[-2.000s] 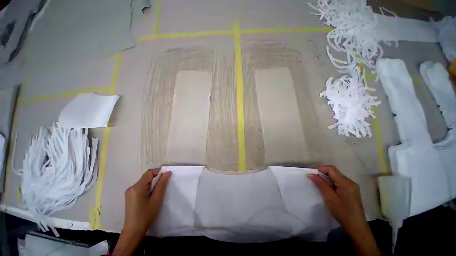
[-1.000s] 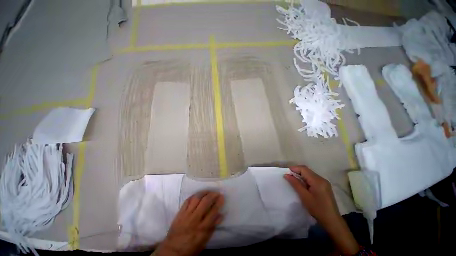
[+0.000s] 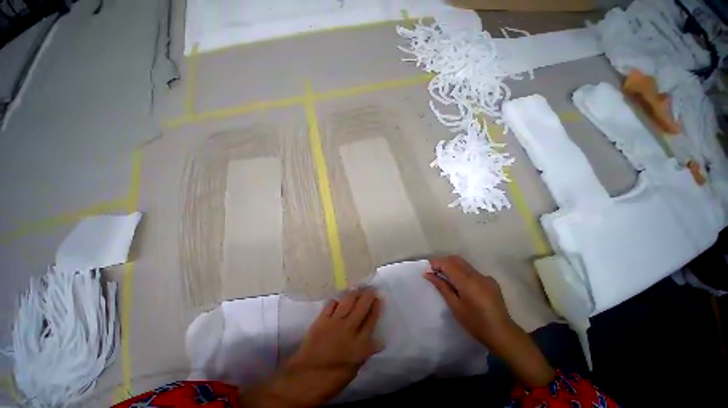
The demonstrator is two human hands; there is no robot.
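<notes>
A white garment panel (image 3: 251, 331) lies at the table's near edge, its straps folded back over the body, its near part hanging toward the edge. My left hand (image 3: 343, 335) lies flat on the panel's middle, fingers close together at the neck edge. My right hand (image 3: 463, 299) pinches the panel's upper right corner between thumb and fingers. The glue bottle (image 3: 563, 291) lies at the near edge to the right, its nozzle pointing toward me; neither hand touches it.
A bundle of white strips (image 3: 64, 339) lies at left below a small white piece (image 3: 100, 241). Curly white strips (image 3: 475, 171) lie right of centre. Stacked vest panels (image 3: 638, 227), orange scraps (image 3: 654, 102) and crumpled white fabric (image 3: 650, 40) are at right. Yellow tape (image 3: 323, 191) crosses the table cover.
My left hand has left the panel's left corner and moved right onto its middle. My right hand still holds the right corner. The view has swung to the right and tilted.
</notes>
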